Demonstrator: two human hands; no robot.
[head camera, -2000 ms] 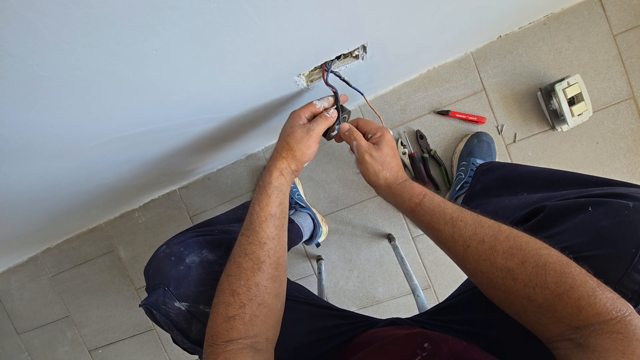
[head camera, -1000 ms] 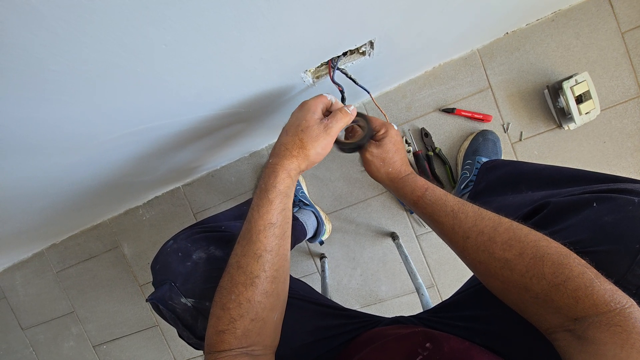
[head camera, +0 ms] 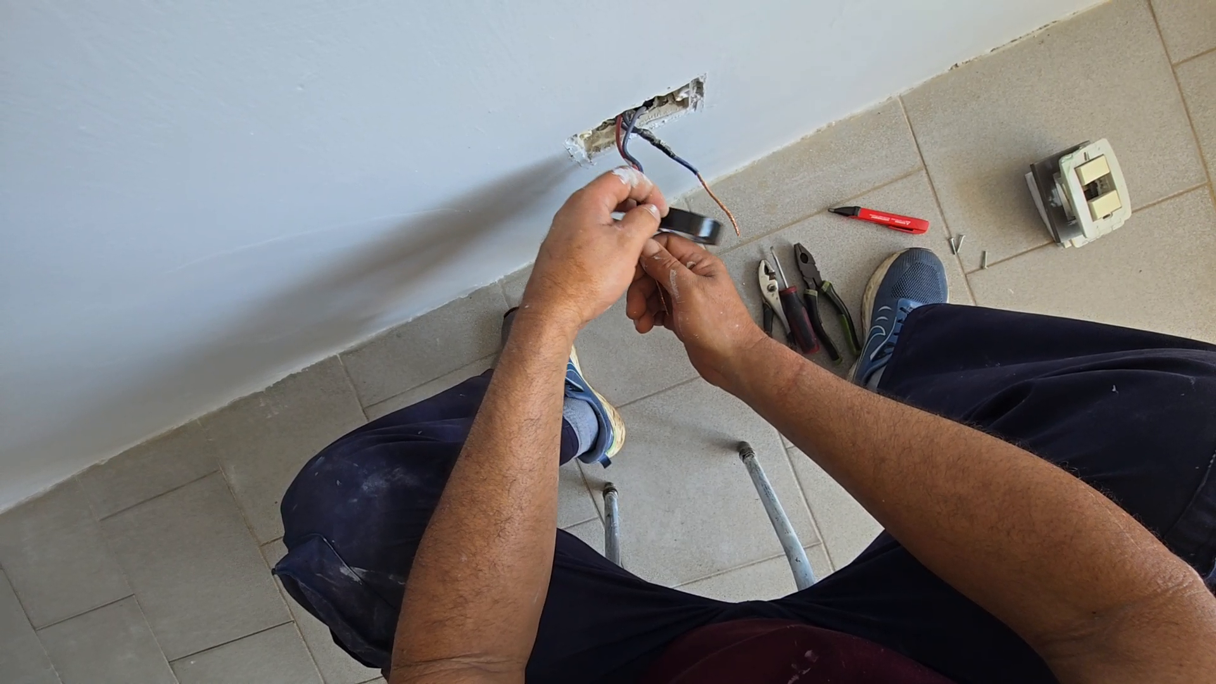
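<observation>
Red and blue electrical wires [head camera: 630,133] come out of a rough rectangular cutout [head camera: 684,99] low in the wall. A second wire [head camera: 665,147], dark and partly taped, ends in bare twisted copper [head camera: 720,202] and hangs free to the right. My left hand [head camera: 594,242] pinches at the lower end of the red and blue wires, its fingers hiding what they grip. A roll of black electrical tape [head camera: 692,226] sticks out edge-on between the hands. My right hand [head camera: 689,299] is just below it, fingertips meeting the left ones; a thin copper-coloured strand shows at its fingers.
Slip-joint pliers [head camera: 771,290], a screwdriver [head camera: 793,309] and combination pliers [head camera: 826,299] lie on the tiled floor by my right shoe [head camera: 907,294]. Beyond are a red tester pen [head camera: 883,219], several screws [head camera: 957,244] and a wall outlet unit [head camera: 1088,195]. Metal stool legs [head camera: 774,518] stand below.
The tape roll, seen face-on at my right fingers a second ago, now shows edge-on above them. My right hand has moved lower, beneath the left fingertips.
</observation>
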